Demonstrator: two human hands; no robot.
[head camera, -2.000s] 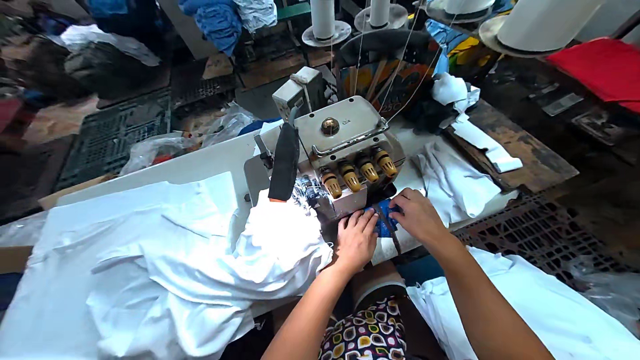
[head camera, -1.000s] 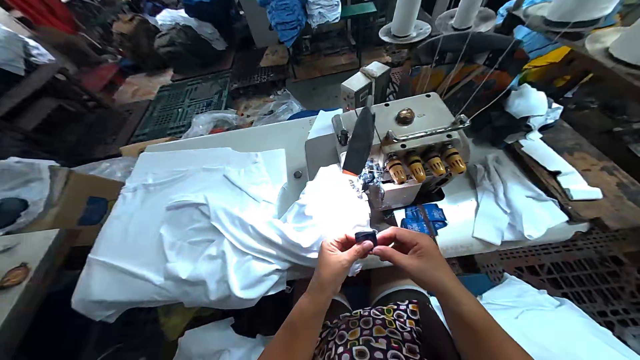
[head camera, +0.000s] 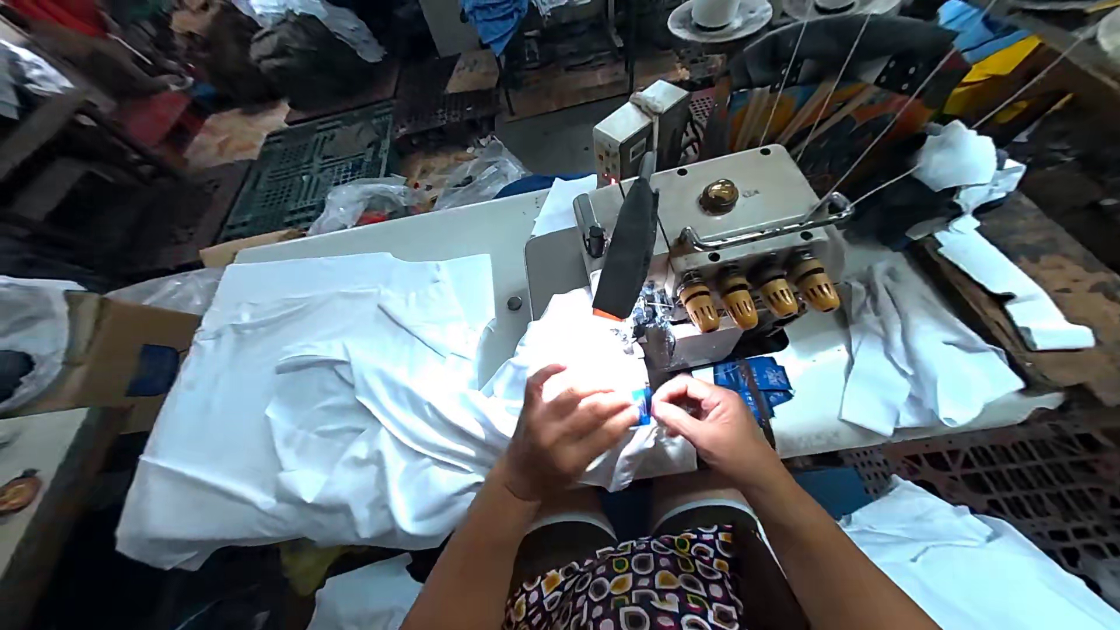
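An overlock sewing machine (head camera: 744, 201) with several yellow tension knobs (head camera: 737, 297) stands on the white machine table. White fabric (head camera: 376, 385) spreads left of it and bunches under its bright lamp. My left hand (head camera: 569, 429) rests over the fabric's right end, fingers spread and slightly curled. My right hand (head camera: 713, 420) pinches thumb to forefinger beside a small blue piece (head camera: 643, 405) at the fabric's edge; whether it grips anything is hidden. Behind that hand a blue taped pad (head camera: 759, 383) lies on the table by the machine's front.
Another piece of white fabric (head camera: 919, 350) lies at the right of the table. White scraps (head camera: 1006, 280) rest on a wooden board. Thread runs down from cone stands (head camera: 719, 19) behind. A cardboard box (head camera: 149, 350) stands at the left, and more white cloth (head camera: 980, 560) lies low at right.
Both hands were at the blue pad, then held a small dark object together in front of the fabric. Now they are apart, the left over the fabric, and the dark object is not visible.
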